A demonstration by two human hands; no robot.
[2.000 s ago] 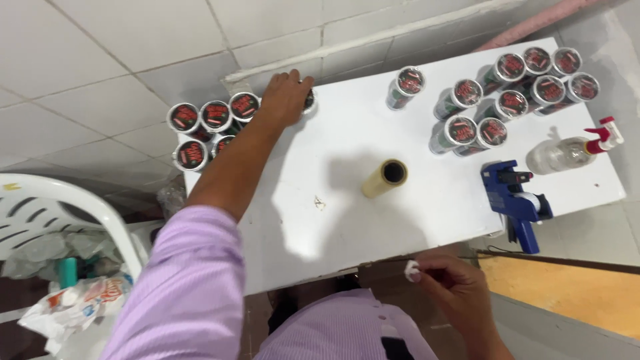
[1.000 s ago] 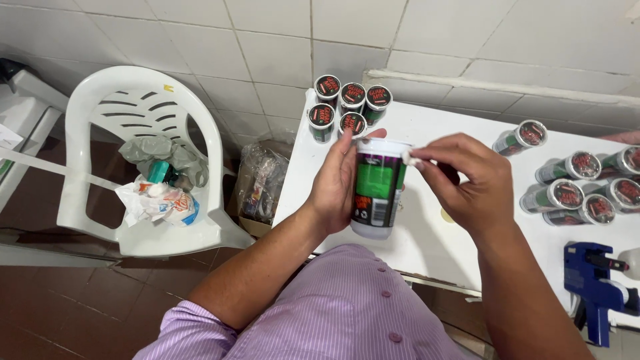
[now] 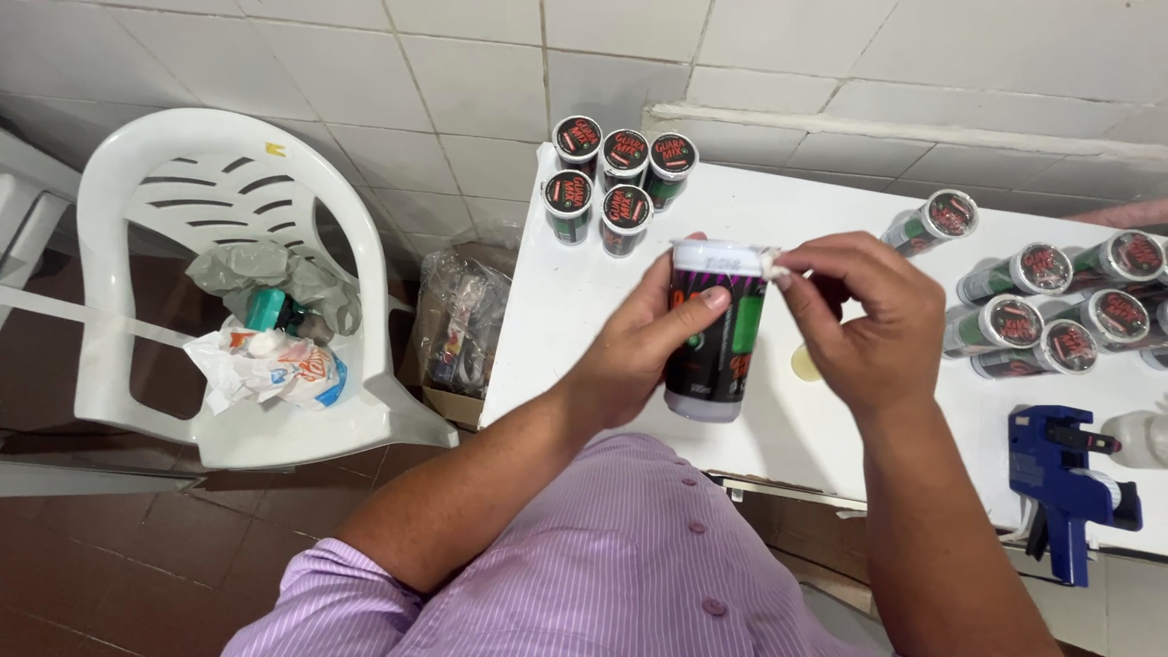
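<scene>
My left hand (image 3: 639, 342) holds a printed plastic cup (image 3: 710, 338) upright, thumb across its front, in front of my shirt. A small white wad, perhaps cotton or tissue, (image 3: 776, 265) is pinched between the thumb and fingers of my right hand (image 3: 862, 315) and touches the cup's side just below the rim. Several lidded cups of the same kind (image 3: 626, 208) stand at the table's left corner, beyond my left hand. More such cups (image 3: 1008, 321) are grouped at the right, and a single one (image 3: 949, 214) stands apart near the wall.
A blue label gun (image 3: 1063, 484) lies on the white table (image 3: 566, 301) at right, beside a clear bottle (image 3: 1141, 438). Left of the table are a white plastic chair (image 3: 365, 274) holding plastic bags (image 3: 274, 370) and a box of wrapped items (image 3: 461, 338). A tiled wall runs behind.
Two seconds ago my left hand reached to the cups at the left; since then it has brought one cup before me. My right hand has come up to that cup with the white wad.
</scene>
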